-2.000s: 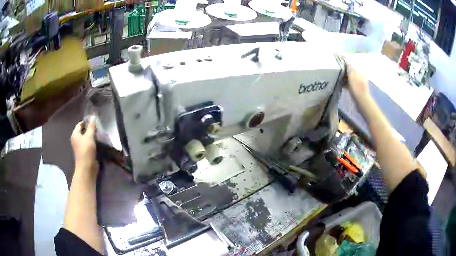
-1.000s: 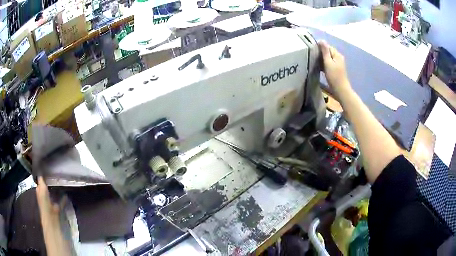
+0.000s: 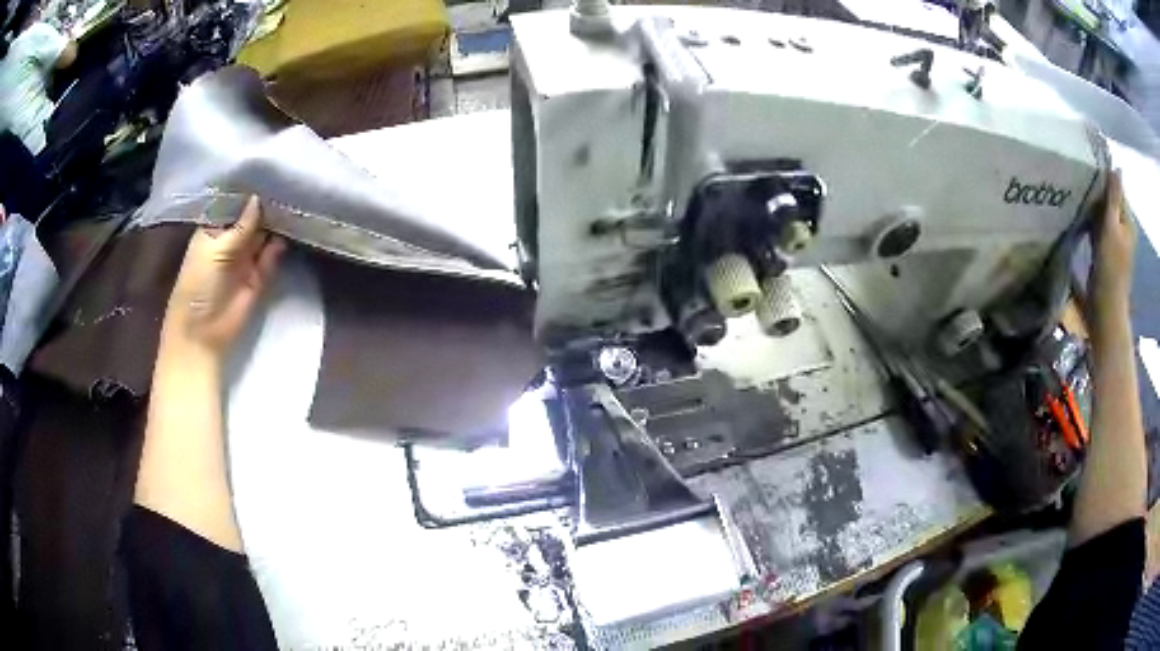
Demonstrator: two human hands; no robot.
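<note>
My left hand [image 3: 227, 282] holds the stitched edge of the dark brown fabric panel [image 3: 420, 350] left of the machine. The cloth is partly turned up, showing a paler grey face, and runs to the needle area behind the machine head. My right hand [image 3: 1111, 261] is at the handwheel end of the off-white "brother" sewing machine [image 3: 941, 165], partly hidden behind it, so its grip cannot be told. The metal folder [image 3: 636, 464] sits on the bed in front of the needle area.
A screwdriver [image 3: 926, 413] lies on the bed at right. Orange-handled snips [image 3: 1066, 416] lie in the dark parts tray. A white scrap bin [image 3: 897, 604] with yellow and green bags is below right. A person [image 3: 32, 76] is at far upper left.
My left hand has raised the fabric edge and now holds it higher, with its paler face showing. My right hand stays at the handwheel end. The view has swung left.
</note>
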